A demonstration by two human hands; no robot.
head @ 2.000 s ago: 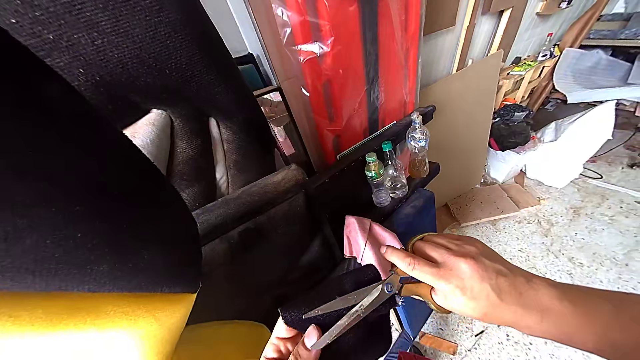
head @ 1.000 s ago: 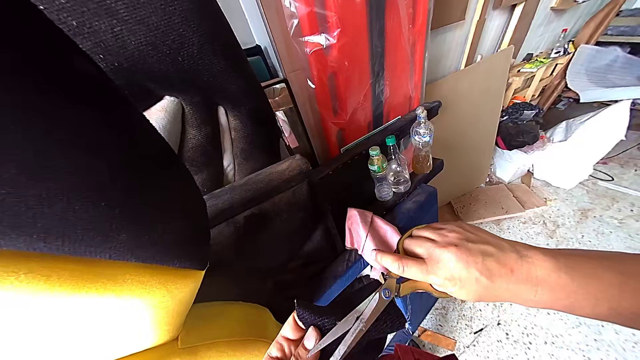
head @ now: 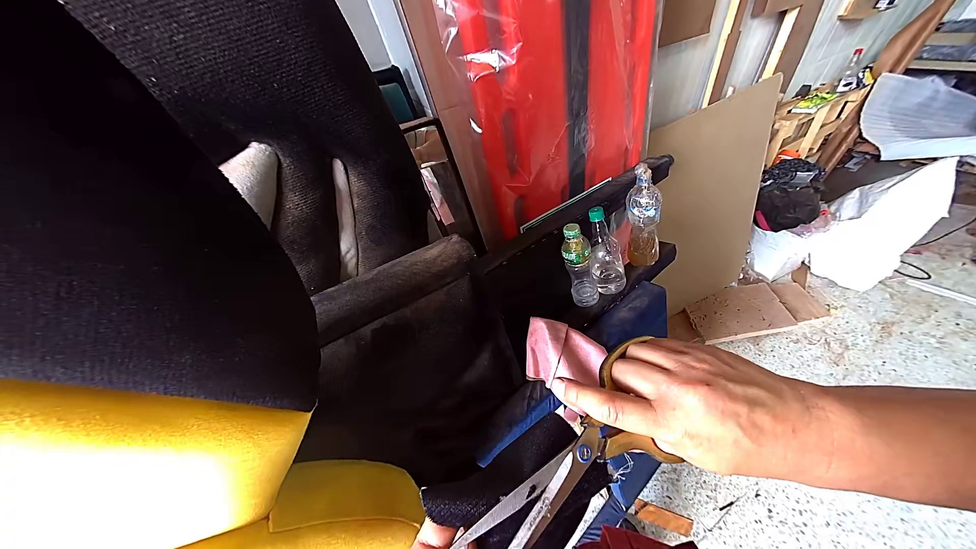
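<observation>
My right hand (head: 686, 404) grips the yellow-handled scissors (head: 585, 454) by their loops, with the blades parted and pointing down left. Under and beside the blades is a piece of black woven fabric (head: 488, 476). My left hand (head: 435, 536) is mostly cut off at the bottom edge; its fingertips pinch the fabric's lower edge near the blade tips. A pink cloth (head: 560, 351) lies just above the scissors, beside my right thumb. The ends of the blades run out of the picture.
Three plastic bottles (head: 608, 263) stand on a dark ledge beyond the pink cloth. Black upholstery (head: 152, 229) and yellow upholstery (head: 137, 457) fill the left. A red panel in plastic film (head: 526, 99) leans behind. Boards (head: 740, 313) and white sheeting (head: 884, 221) lie on the floor at right.
The scissor blades have opened wider than two seconds ago. My left hand has moved down and left, and less of it shows. The black fabric's edge lies lower in view than one second ago.
</observation>
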